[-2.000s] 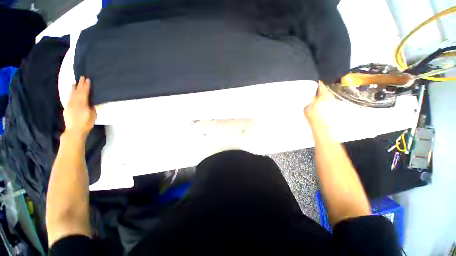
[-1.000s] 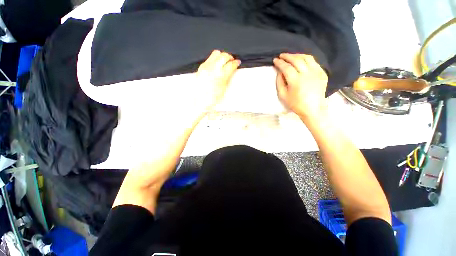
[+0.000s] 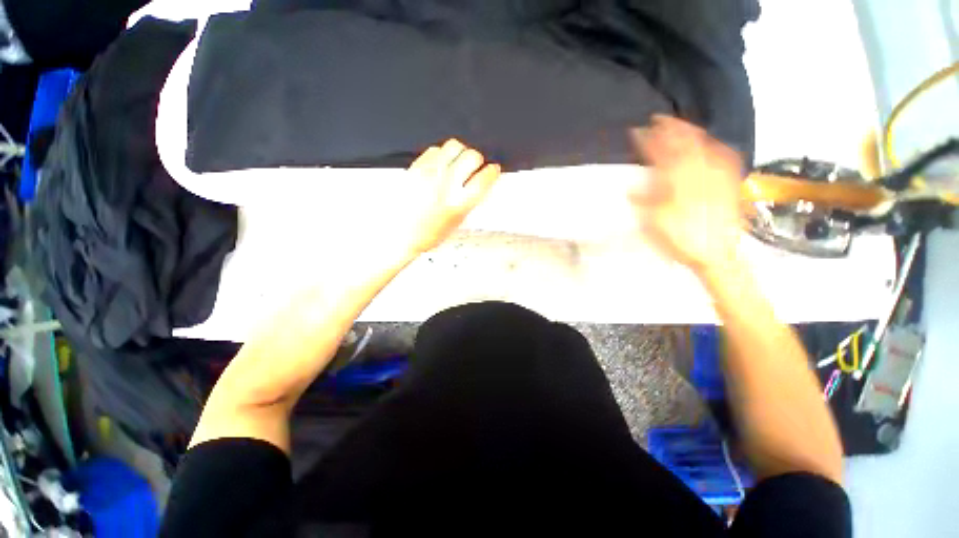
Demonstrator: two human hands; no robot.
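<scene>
A black garment (image 3: pixel 347 100) lies spread over the white pressing board (image 3: pixel 305 236), its straight edge towards me. My left hand (image 3: pixel 452 189) rests at the middle of this edge, fingertips on or at the cloth; whether they pinch it is not clear. My right hand (image 3: pixel 689 189) is blurred, near the right end of the edge, beside the iron; its fingers are indistinct. The steam iron (image 3: pixel 810 205), with an orange-tan handle, rests at the right on the board.
A crumpled black garment pile (image 3: pixel 126 210) hangs at the left. Yellow-handled snips (image 3: pixel 848 352) and a grey metal box (image 3: pixel 892 370) lie on the dark surface at lower right. A blue crate (image 3: pixel 694 462) stands below. A yellow hose (image 3: pixel 925 89) curves behind the iron.
My left hand moved from the garment's left end to the middle of its edge. My right hand came inward to the edge, then moved back right towards the iron. The bunched edge now lies flatter.
</scene>
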